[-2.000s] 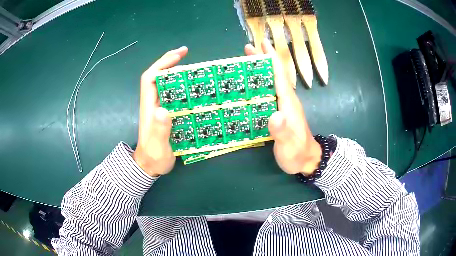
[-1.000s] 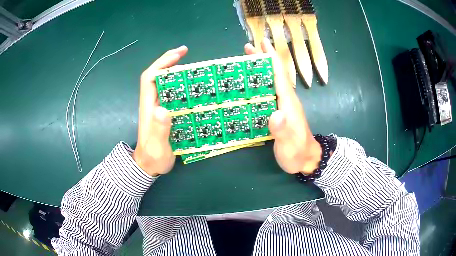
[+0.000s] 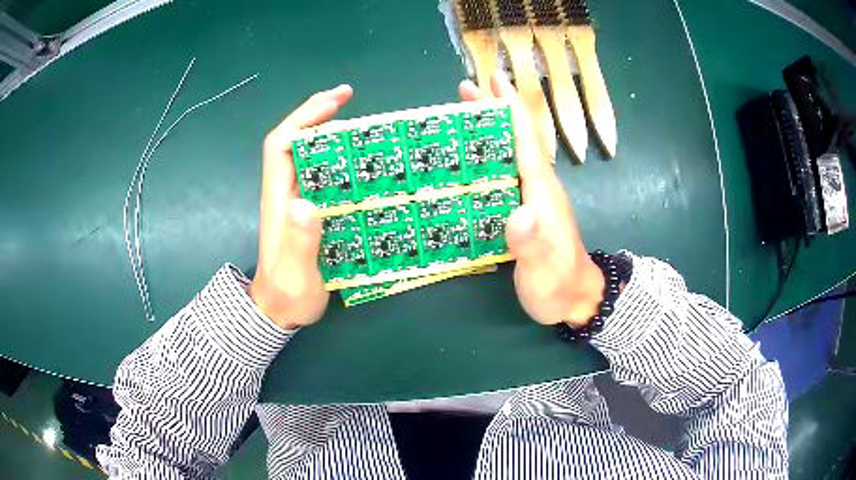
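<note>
A green PCB panel (image 3: 405,197) with two rows of small boards and yellow-tan rails is held in front of me, chip side up, tilted slightly with its right end higher in the view. My left hand (image 3: 289,225) grips its left edge, thumb on the front face. My right hand (image 3: 544,225) grips its right edge, thumb on the front. A second panel (image 3: 361,296) shows as a thin strip below the first panel's lower edge, at a slight angle; the rest of it is hidden. I cannot tell whether my hands hold it too.
Wooden-handled brushes (image 3: 589,94) lie side by side beyond my right hand. Thin solder wires (image 3: 141,187) lie on the green mat (image 3: 638,225) at left. A black boxy unit (image 3: 788,169) with a pale label and cord stands at far right.
</note>
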